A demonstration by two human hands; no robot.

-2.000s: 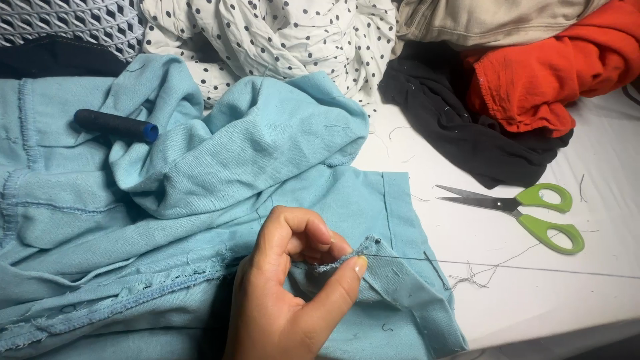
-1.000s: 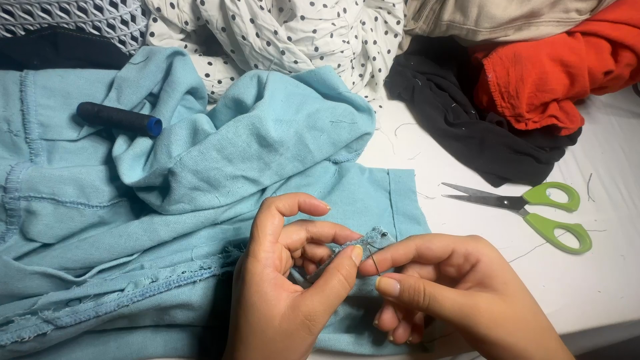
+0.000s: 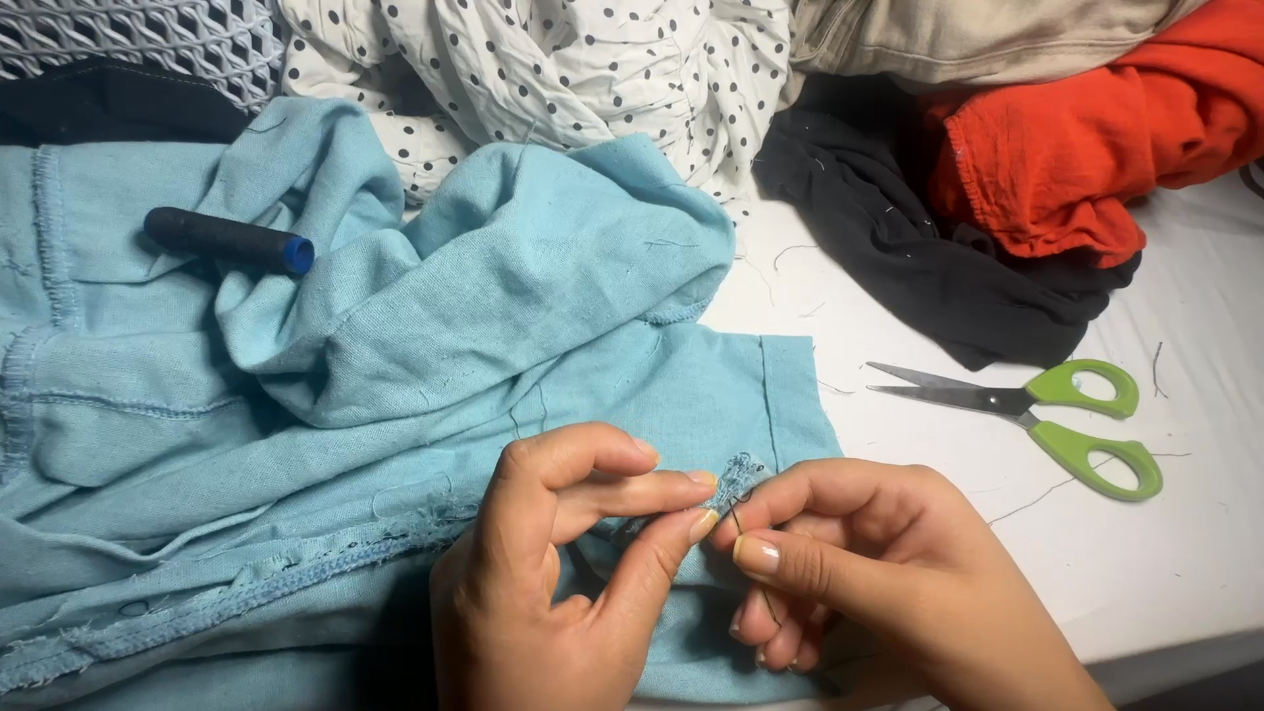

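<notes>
My left hand (image 3: 583, 553) pinches the frayed seam edge (image 3: 739, 476) of a light blue garment (image 3: 474, 267) between thumb and fingers. Close against it on the right, my right hand (image 3: 859, 553) holds a dark thread (image 3: 739, 521) between thumb and forefinger, at the seam edge. The thread makes a small loop there, and its lower part hangs by the curled fingers. Whether a needle is in the fingertips cannot be told. On the garment at the upper left lies a dark spool of thread (image 3: 222, 240) with a blue end.
Scissors with green handles (image 3: 1049, 420) lie parted on the white cloth (image 3: 1136, 553) at right, with loose thread bits around. Behind are a dotted white fabric (image 3: 592, 79), a black fabric (image 3: 918, 237), a red fabric (image 3: 1076, 148), a beige fabric (image 3: 987, 39) and a grey lattice basket (image 3: 148, 39).
My right hand, out of view two seconds ago, has come in to the seam edge. The thread that ran taut to the right now loops at the fingertips. My left hand keeps its pinch.
</notes>
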